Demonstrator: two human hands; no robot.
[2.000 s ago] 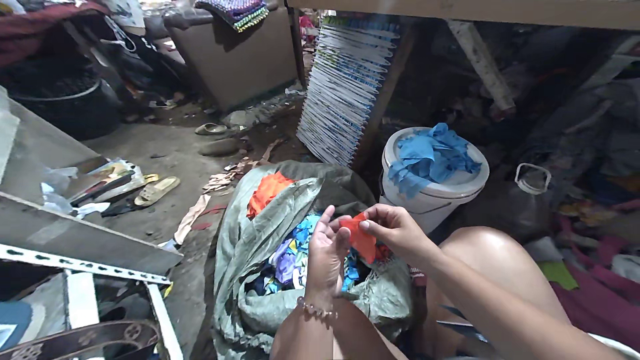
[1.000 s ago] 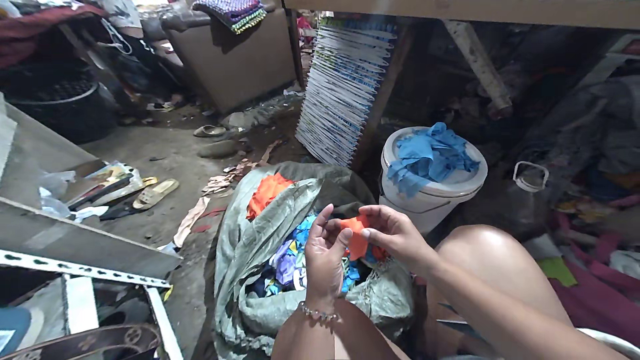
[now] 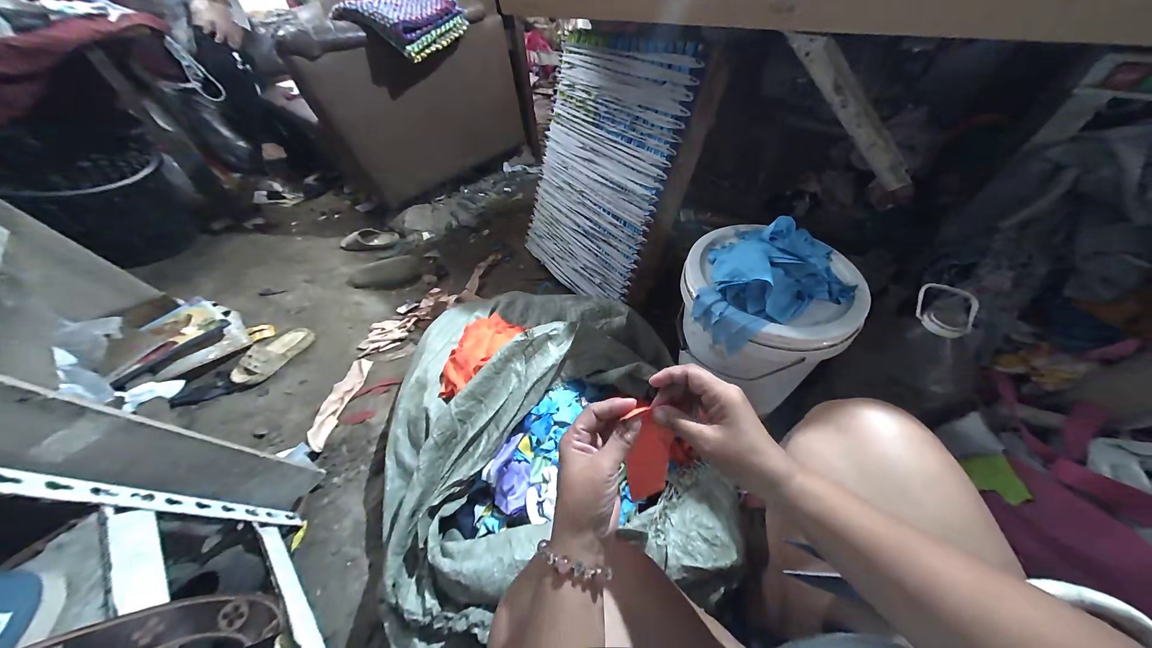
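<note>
An orange fabric scrap hangs between my hands, its top edge pinched at both corners. My left hand, with a beaded bracelet at the wrist, grips its left corner; my right hand grips the right one. Below them lies an open grey-green woven sack, holding blue, purple and white cloth pieces. A bunch of orange cloth rests in a fold at the sack's upper left. Blue cloth scraps are heaped on the lid of a white plastic bucket at the right.
Behind the sack leans a frame wound with white strips. Slippers and cloth strips litter the ground at left, beside a perforated white metal bar. A brown upholstered piece stands further back; another person's hand shows at upper left.
The orange scrap, bunched between my fingers before, now hangs down flat and spread out. My hands stay above the sack in nearly the same place.
</note>
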